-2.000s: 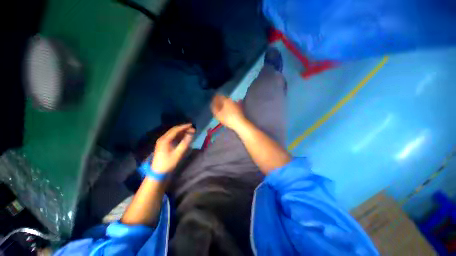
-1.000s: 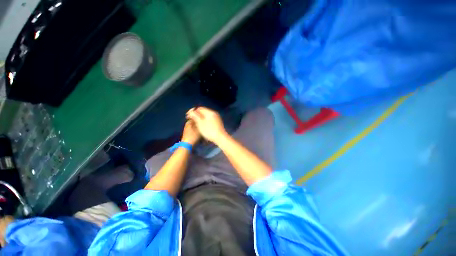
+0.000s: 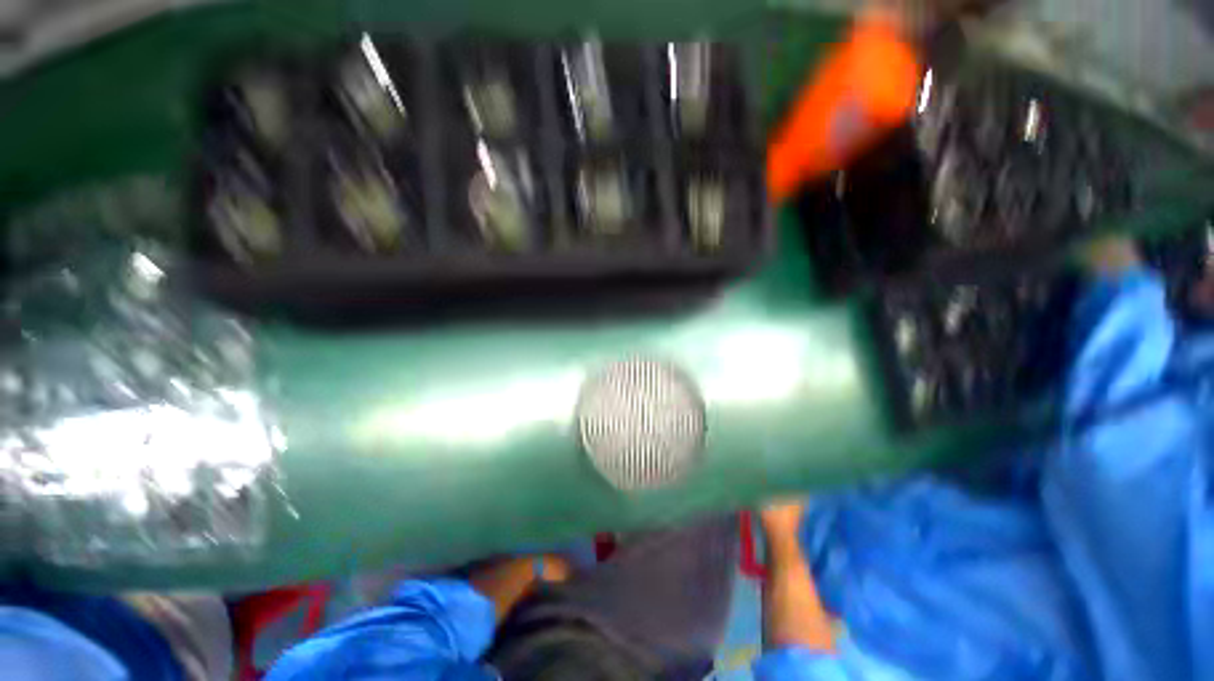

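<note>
A round, fine-meshed grey dish [image 3: 642,423] lies on the green bench top. Behind it is a black foam tray [image 3: 466,286] with two rows of pockets holding blurred silver and pale assemblies. My left hand [image 3: 554,569] is low at the bench's front edge, with a blue wristband; its fingers are hidden or blurred. My right hand [image 3: 783,522] is at the front edge, right of the dish; its fingers cannot be made out. Neither hand touches the dish or the tray.
A glossy clear blister tray [image 3: 147,439] is at the left. An orange electric screwdriver [image 3: 852,107] is at the tray's right end. More black trays [image 3: 959,339] with parts stand at the right, near another person's hand [image 3: 1112,253] and blue sleeves. Another blue sleeve is at the bottom left.
The view has swung up from the floor and my lap to the bench. My hands, together over my lap before, now show apart near the lower edge.
</note>
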